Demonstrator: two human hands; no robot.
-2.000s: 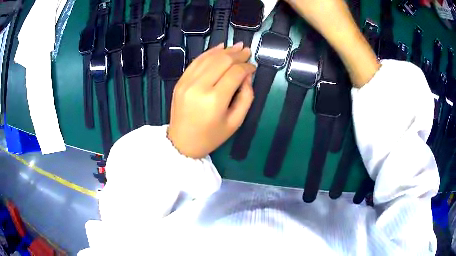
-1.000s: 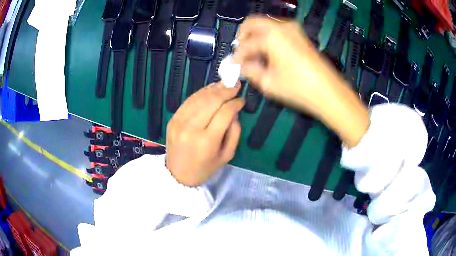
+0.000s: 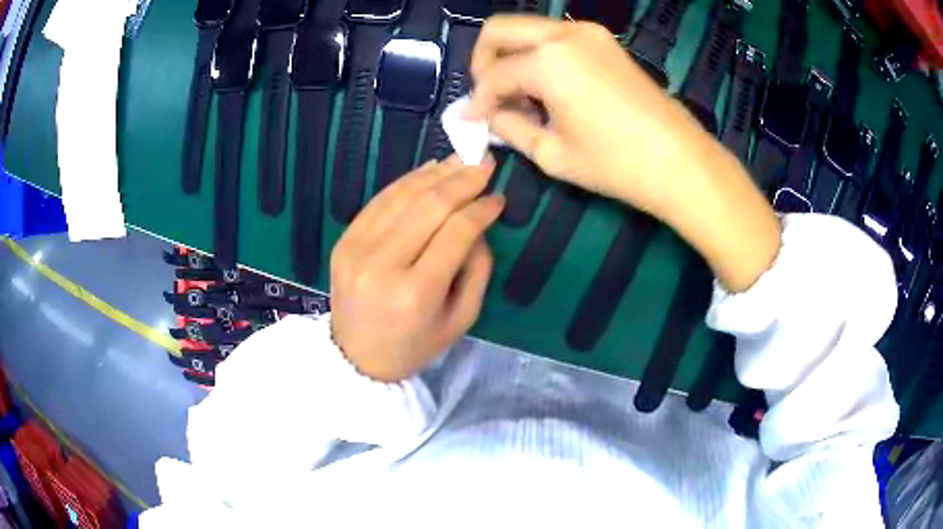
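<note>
A small crumpled white wipe [image 3: 467,132] is pinched in the fingertips of my right hand [image 3: 579,103], above the rows of watches. My left hand [image 3: 408,263] is just below and left of it, fingers bent together, fingertips at the wipe's lower edge; whether they grip it I cannot tell. A smartwatch [image 3: 409,74] with a glossy face reflecting light lies just left of the wipe. More black smartwatches, such as this one [image 3: 317,56], lie beside it with straps pointing toward me. My right hand and forearm hide some watch faces.
A long white paper strip [image 3: 91,134] lies at the far left of the green mat [image 3: 155,155]. Stacked black watches in red holders [image 3: 222,310] sit below the bench edge. More watches [image 3: 796,112] lie at right. Red plastic shows at the top right corner.
My right hand has come from the top down beside my left hand, with the white wipe now showing. My left hand has moved lower. The view has shifted, showing the red holders.
</note>
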